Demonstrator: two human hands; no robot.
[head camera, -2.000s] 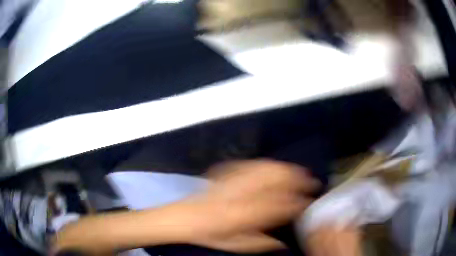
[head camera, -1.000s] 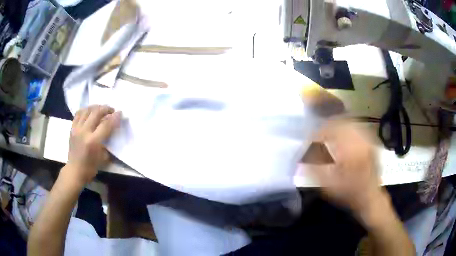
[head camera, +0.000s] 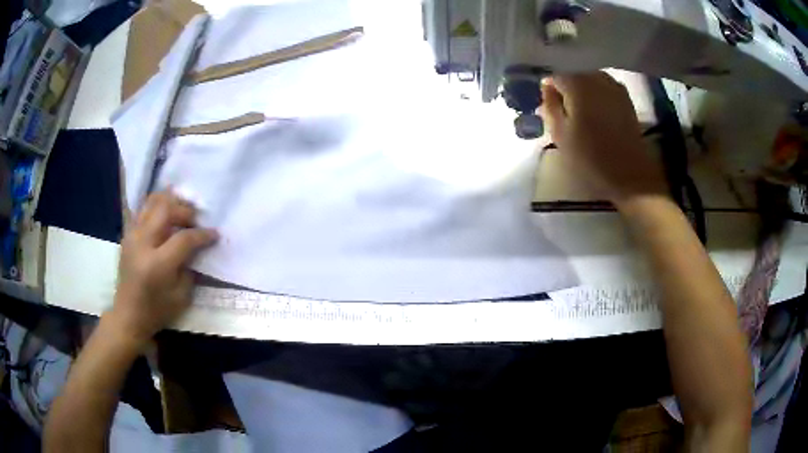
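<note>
The large pale lilac-white main panel (head camera: 381, 221) lies on the machine table, its left edge folded over. Two tan strips (head camera: 275, 55) run across its upper left, beside a dark edge. My left hand (head camera: 164, 252) holds the panel's lower left edge between thumb and fingers. My right hand (head camera: 598, 133) is at the right of the sewing machine (head camera: 523, 53) needle area, near the panel's upper right; its fingertips are partly hidden behind the machine head, and I cannot tell whether they grip cloth. A thin dark edge shows under the panel's lower right.
Black shears (head camera: 687, 168) lie right of my right hand, partly hidden by it. Ruler markings (head camera: 354, 311) run along the table's front edge. Dark cloth (head camera: 81, 181) lies at the left, near boxes (head camera: 44, 88). A pinkish thread bundle (head camera: 757, 292) hangs right. Pale cloth (head camera: 310, 416) is below.
The panel now lies flatter, back from the table's front edge, with the ruler markings uncovered. My right hand has moved up beside the machine head. My left hand still holds the left edge.
</note>
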